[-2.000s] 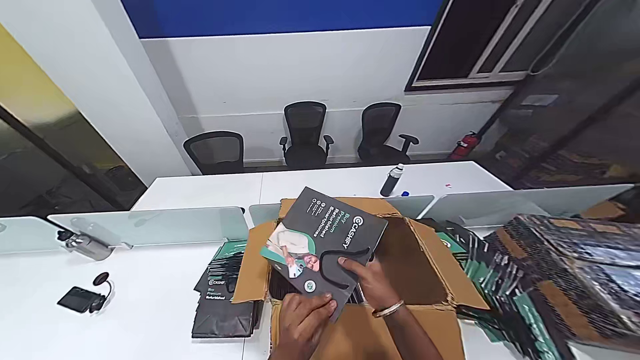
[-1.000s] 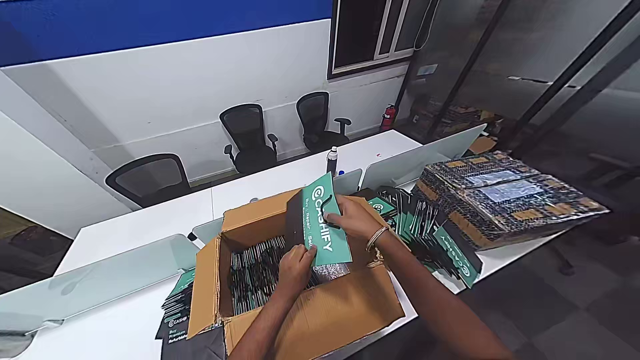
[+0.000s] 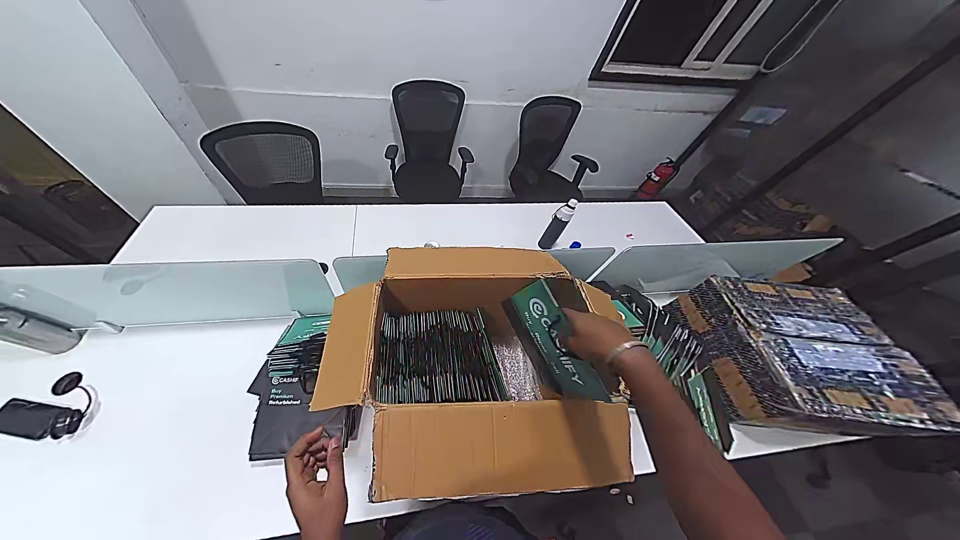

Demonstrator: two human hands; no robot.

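Observation:
An open cardboard box (image 3: pixel 502 450) stands before me on the white desk. A tight row of flat dark and green printed folders (image 3: pixel 442 356) stands on edge in its left part, with bubble wrap (image 3: pixel 516 371) to their right. My right hand (image 3: pixel 596 337) grips a green printed folder (image 3: pixel 551 345) that leans inside the box's right part. My left hand (image 3: pixel 319 469), fingers curled and apart, is beside the box's left front, at the lower edge of a stack of black and green folders (image 3: pixel 289 420); it appears to hold nothing.
More folders (image 3: pixel 675 349) lie fanned right of the box, beside a large taped, wrapped carton (image 3: pixel 825 352). Glass dividers (image 3: pixel 225 292) cross the desks. A bottle (image 3: pixel 558 225) stands behind; a steel bottle (image 3: pixel 37 328) and a black device (image 3: pixel 37 418) lie left.
My left hand has let go of the folder and moved left, out of the box, to the stack. The right hand has lowered the folder into the box. The view has turned left.

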